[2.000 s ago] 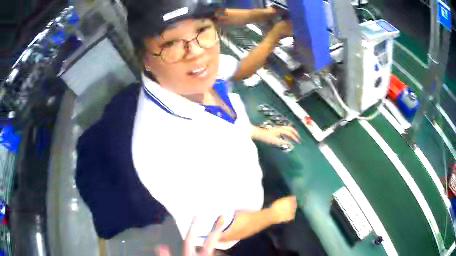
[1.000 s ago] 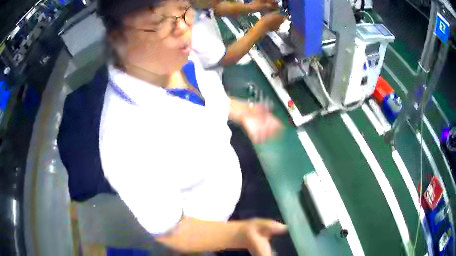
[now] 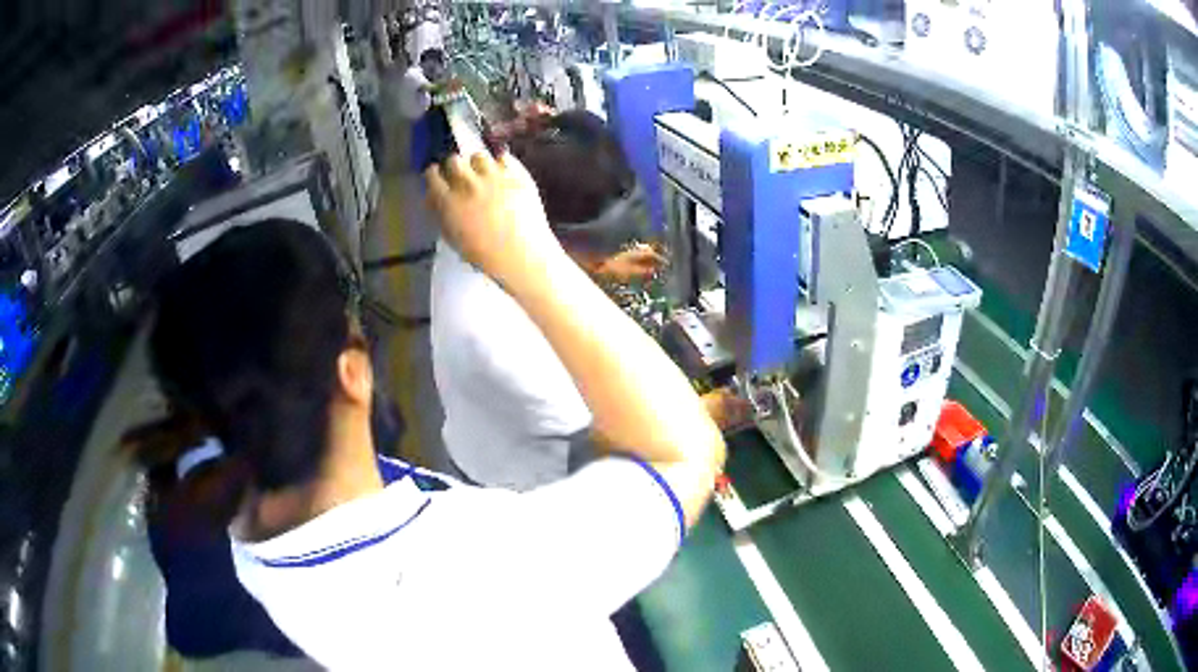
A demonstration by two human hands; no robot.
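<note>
Neither of my hands is in view. Nearest in front is a person in a white shirt [image 3: 460, 578] with blue trim, turned away. This person's raised hand [image 3: 493, 204] holds up a flat, dark and pale object [image 3: 460, 131], too blurred to name. A pale block [image 3: 769, 650], cut off by the bottom edge, lies on the green bench [image 3: 696, 591].
Another person in white [image 3: 493, 381] sits farther along, arms at a blue and white bench machine [image 3: 775, 263]. Its white control box [image 3: 907, 374] stands beside it. Red and blue bins [image 3: 959, 433] and a metal post [image 3: 1051, 328] are at the right.
The view has swung up and along the line. The near person has turned from facing me to facing away and raised an arm with an object. The pale block has moved to the bottom edge.
</note>
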